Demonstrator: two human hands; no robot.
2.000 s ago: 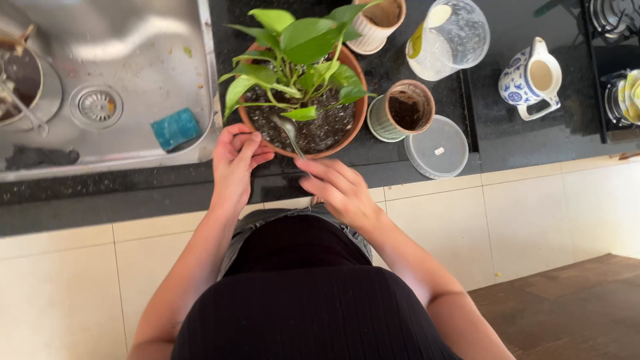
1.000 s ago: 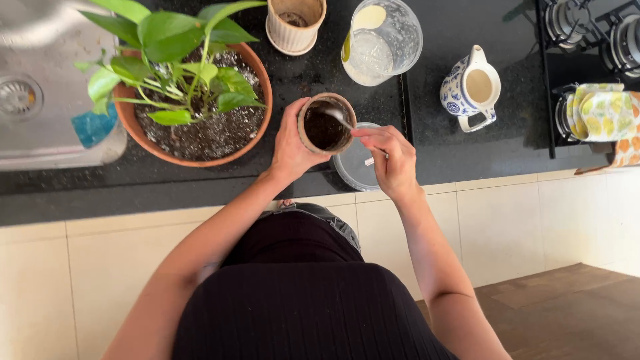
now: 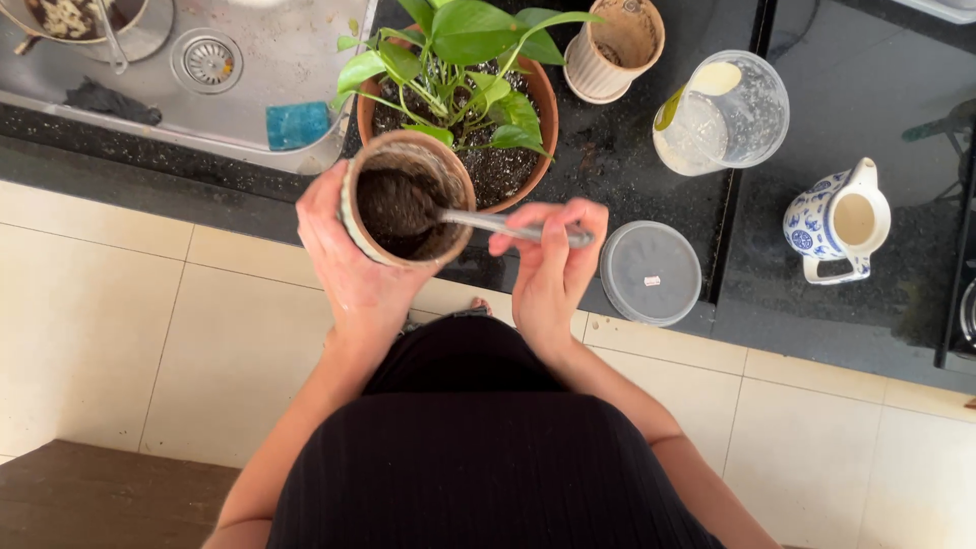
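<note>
My left hand point(image 3: 354, 267) grips a small ceramic pot point(image 3: 463, 242) with dark soil point(image 3: 393, 206) inside, held up in front of the large terracotta pot. The fingers of my right hand point(image 3: 553, 259) are closed on the handle of a metal spoon point(image 3: 488, 222), whose bowl is down in that soil and mostly hidden. Behind the small pot, the terracotta pot point(image 3: 547, 103) holds a leafy green plant point(image 3: 473, 34) in soil flecked with white bits. The small pot overlaps the larger pot's near left rim; whether they touch, I cannot tell.
A steel sink point(image 3: 282, 53) with a blue sponge point(image 3: 297, 126) lies left. On the black counter stand a ribbed pot point(image 3: 602, 69), a clear plastic container point(image 3: 736, 107), a grey round lid point(image 3: 650, 273) at the edge and a blue-and-white jug point(image 3: 820, 221). A stove edge shows far right.
A second ago the small pot was right of the terracotta pot; now my left hand holds it in front of that pot. Two seconds ago it stood on the counter, outside my hands.
</note>
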